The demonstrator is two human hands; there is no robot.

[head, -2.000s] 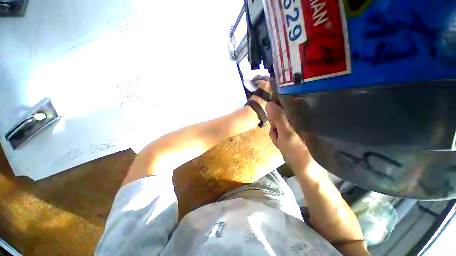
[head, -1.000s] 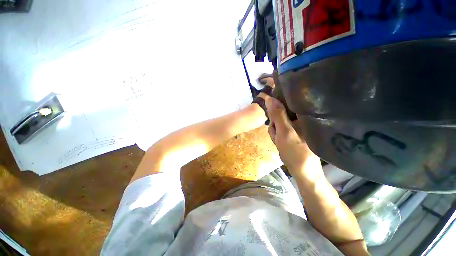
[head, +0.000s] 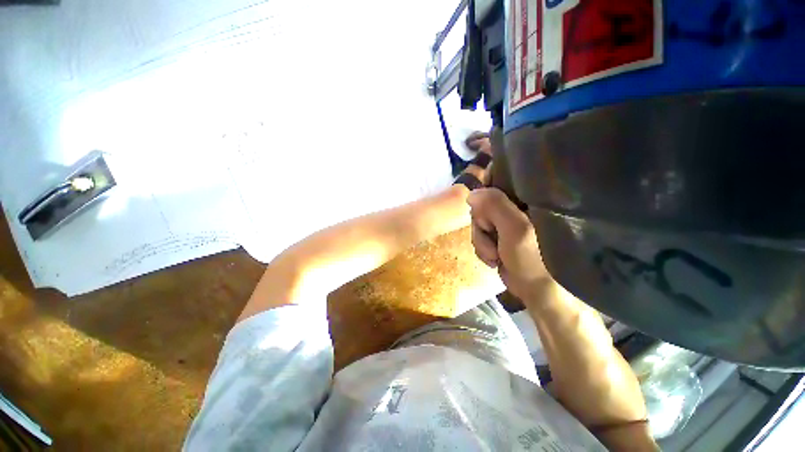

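The straight-knife cutting machine (head: 618, 168) fills the right side, a large dark motor body with a blue band and red-white label. My right hand (head: 505, 231) is bare and curled in a fist around the machine's handle, which is mostly hidden. My left hand (head: 479, 146), with dark straps at the wrist, lies past it at the lay's edge. It is partly hidden behind the machine, so its grip does not show. White marker paper (head: 309, 132) with faint printed lines covers the lay. Upright metal guard parts (head: 432, 75) stand left of the machine.
A handled metal weight (head: 69, 196) sits on the paper at the left. Brown wooden table (head: 159, 331) shows between the paper and my body, with sunlight patches. A clear plastic item (head: 668, 388) lies at the lower right, below the motor.
The machine sits slightly farther right in view than before, with both hands beside it. My right hand's fingers are more curled than a second ago. The view has shifted a little.
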